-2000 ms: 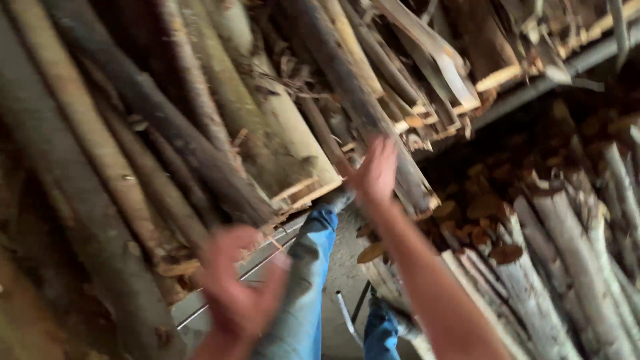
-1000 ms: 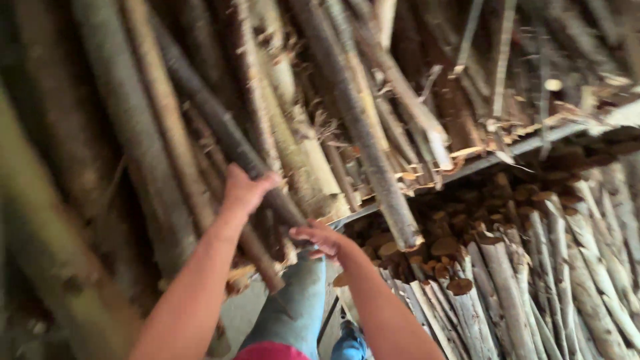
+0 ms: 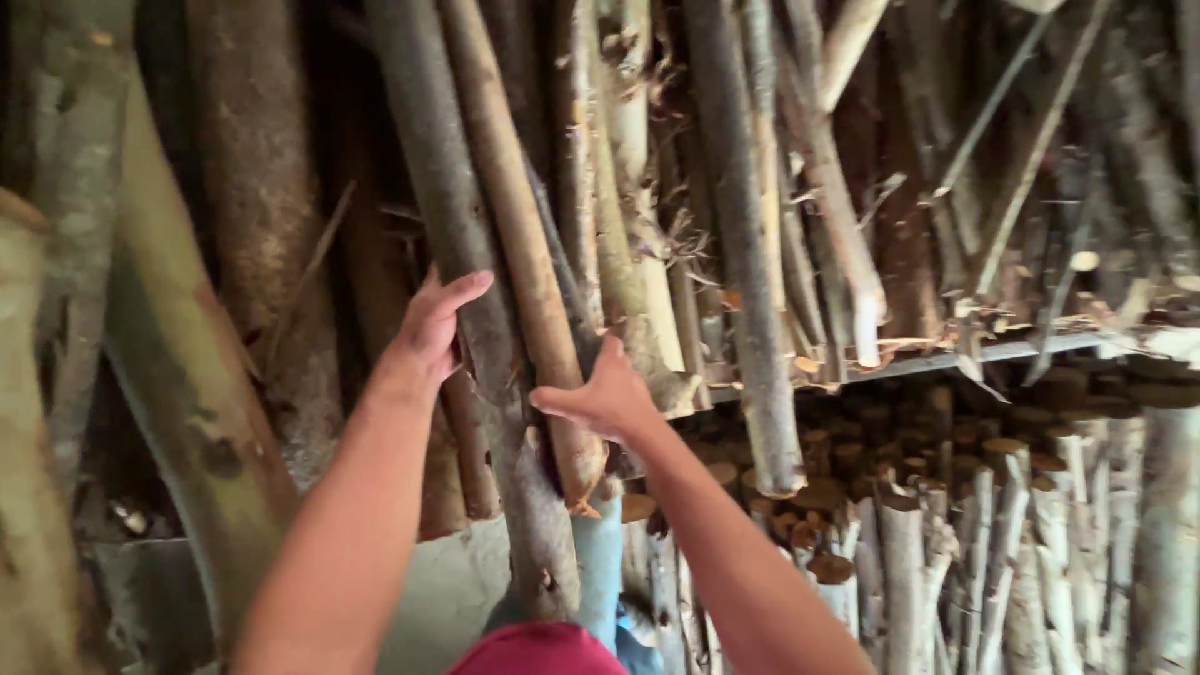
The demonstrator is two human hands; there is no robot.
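My left hand (image 3: 439, 323) lies against the left side of a thick grey-brown log (image 3: 459, 225), its thumb over the bark and its other fingers partly hidden. Just right of that log is a thinner tan pole (image 3: 511, 178) with a ragged lower end. My right hand (image 3: 600, 394) is at the pole's right side near that end, thumb across its front and fingers partly out of sight. Both pieces slant down toward my body, side by side. A dark, thin pole shows behind, between the tan pole and my right hand.
More logs lean at the left, among them a thick greenish log (image 3: 187, 375). To the right, a grey log (image 3: 750, 262) juts past a metal ledge (image 3: 966, 356). Below the ledge stand many cut poles (image 3: 905, 553). My legs are close beneath the logs.
Both hands have moved from a dark pole to the thick grey-brown log and the tan pole beside it. Two seconds ago the hands were apart in front of the stack. The view has turned.
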